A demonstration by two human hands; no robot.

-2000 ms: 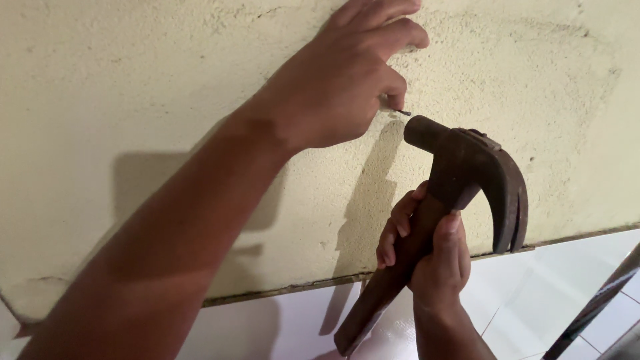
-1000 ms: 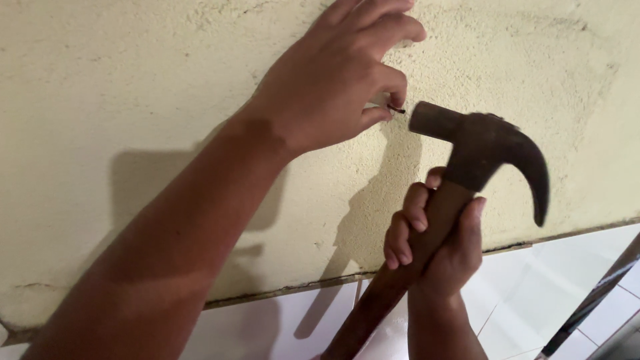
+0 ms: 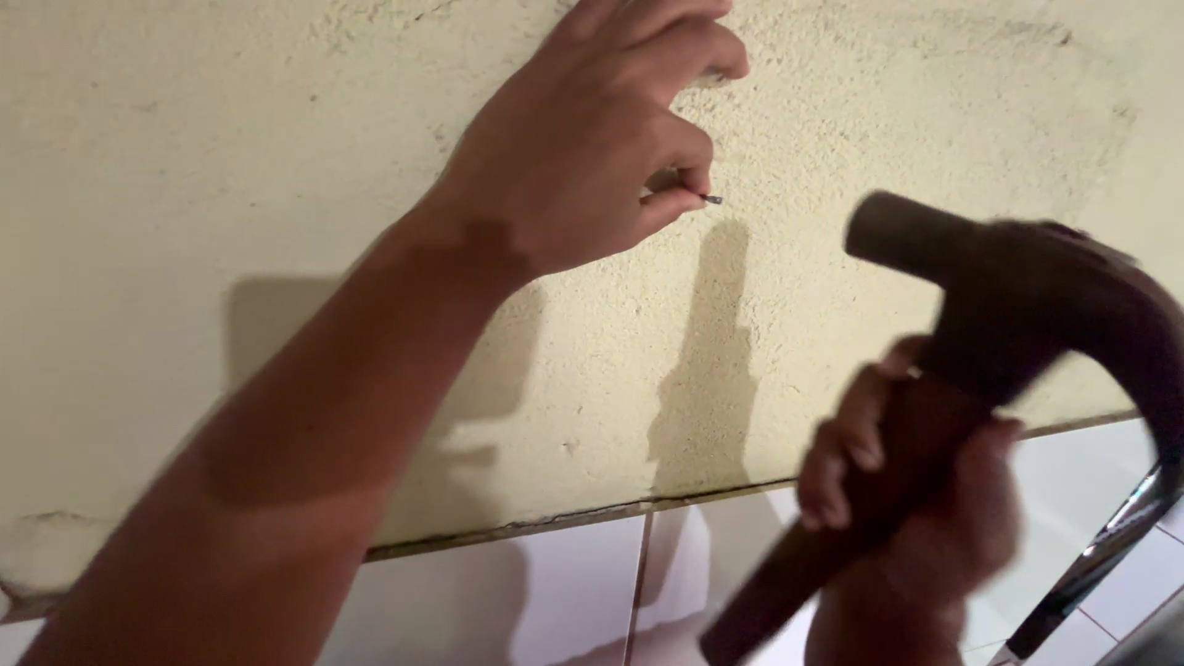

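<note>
My left hand (image 3: 592,139) is against the painted wall, its thumb and index finger pinching a small dark nail (image 3: 711,199) whose end sticks out toward the right. My right hand (image 3: 925,499) grips the handle of a claw hammer (image 3: 1017,287). The hammer's round striking face points left, a short way from the nail and not touching it, and its claw curves down at the right edge. Most of the nail is hidden by my fingers, so whether its tip is in the wall cannot be told.
Rough cream-painted plaster (image 3: 573,370) fills the upper view. Below it, past a cracked edge, run glossy white tiles (image 3: 573,592). A dark, shiny bar (image 3: 1091,555) slants across the lower right corner. Shadows of the arms and hammer fall on the wall.
The hammer, close beside the nail in both earlier frames, has moved away to the right in my right hand. My left hand stays in place, pinching the nail.
</note>
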